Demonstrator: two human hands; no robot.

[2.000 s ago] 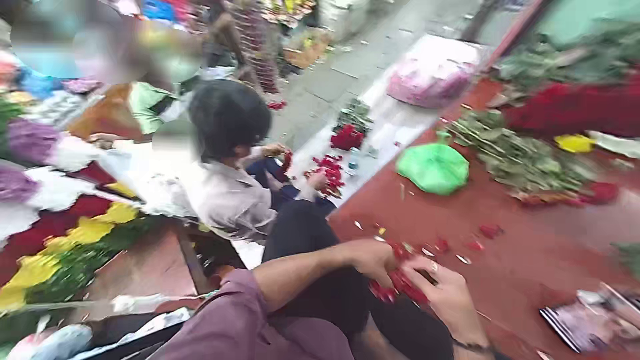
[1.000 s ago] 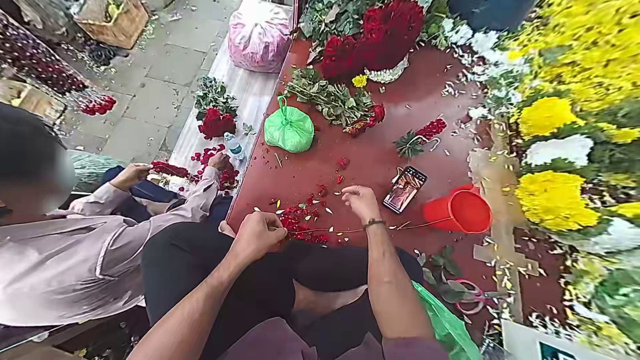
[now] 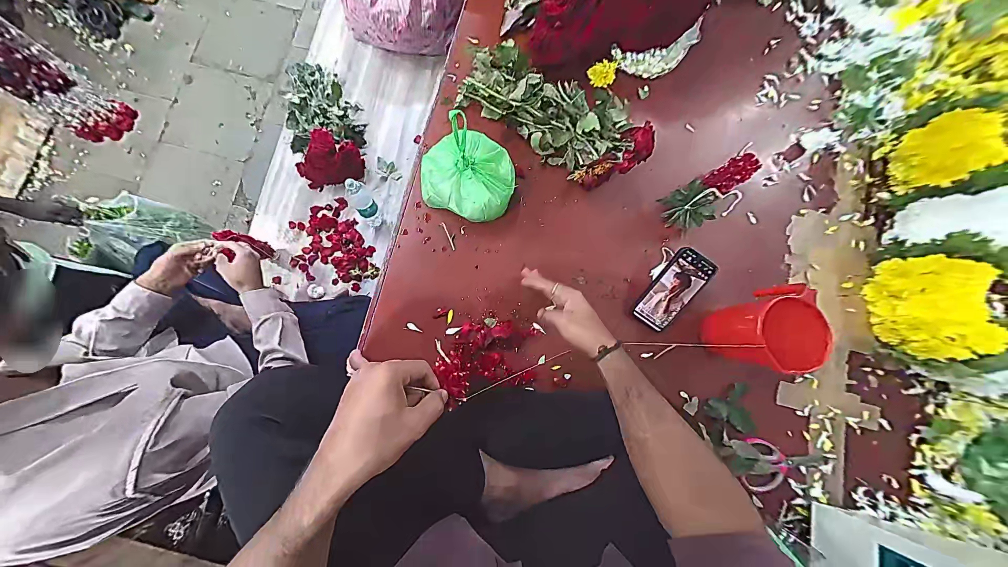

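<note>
My left hand point(image 3: 394, 402) is closed with thumb and forefinger pinching a thread point(image 3: 512, 378) that has red petals at its near end. The thread runs right, under or past my right wrist, to a red plastic mug point(image 3: 768, 331) lying on the red surface. My right hand point(image 3: 575, 315) is spread, palm down, its fingers apart above the surface and holding nothing that I can make out. A pile of loose red petals point(image 3: 488, 346) lies between my hands. A phone point(image 3: 675, 288) rests right of my right hand.
A knotted green plastic bag point(image 3: 468, 177), rose stems point(image 3: 559, 114) and a small red flower bunch point(image 3: 731, 173) lie farther up. Yellow flowers point(image 3: 937, 307) line the right side. Pink-handled scissors point(image 3: 762, 465) lie low right. A co-worker's hands point(image 3: 209, 264) hold red petals at the left, beside a water bottle point(image 3: 361, 198).
The view has swung far to the right since the first frame. My hands, close together over the petals two seconds ago, are now apart, the right one spread.
</note>
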